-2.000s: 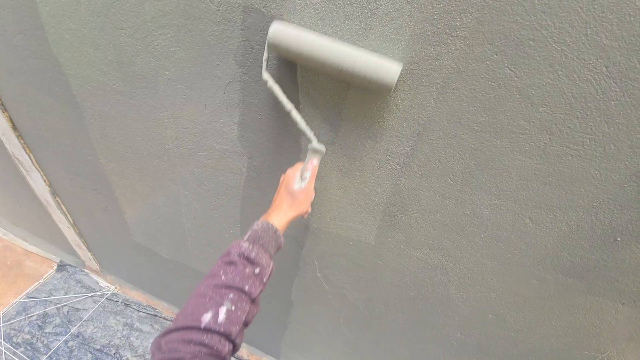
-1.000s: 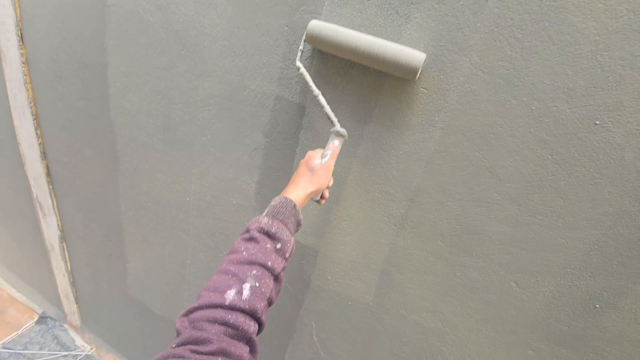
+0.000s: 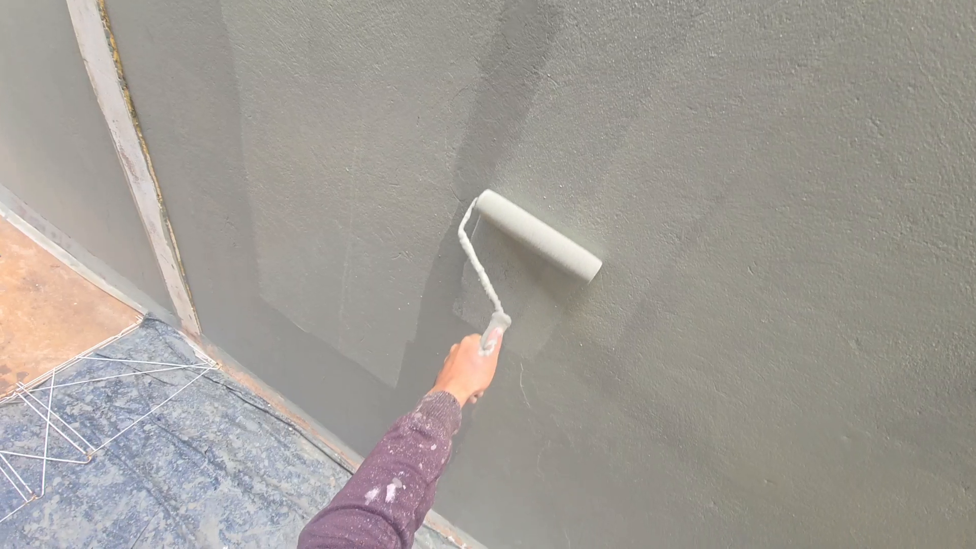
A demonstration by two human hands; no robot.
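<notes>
My left hand (image 3: 468, 367) is closed around the handle (image 3: 496, 329) of a paint roller. The roller's wire frame, thickly coated in paint, bends up and to the left from the handle. Its pale, paint-covered sleeve (image 3: 540, 236) lies against the grey textured wall (image 3: 724, 305), tilted down to the right. Darker and lighter grey patches show on the wall around the roller. My purple sleeve (image 3: 389, 488) is spotted with white paint. My right hand is out of view.
A pale vertical strip (image 3: 133, 164) runs down the wall at the left. At lower left, a blue paint-marked sheet (image 3: 229, 465) covers the ground beside an orange-brown surface (image 3: 53, 305). White cords or thin rods (image 3: 145, 419) cross the sheet near the wall's base.
My left hand has drawn the roller down the wall from its higher position one second ago, keeping its grip. The view has shifted, showing more ground at lower left.
</notes>
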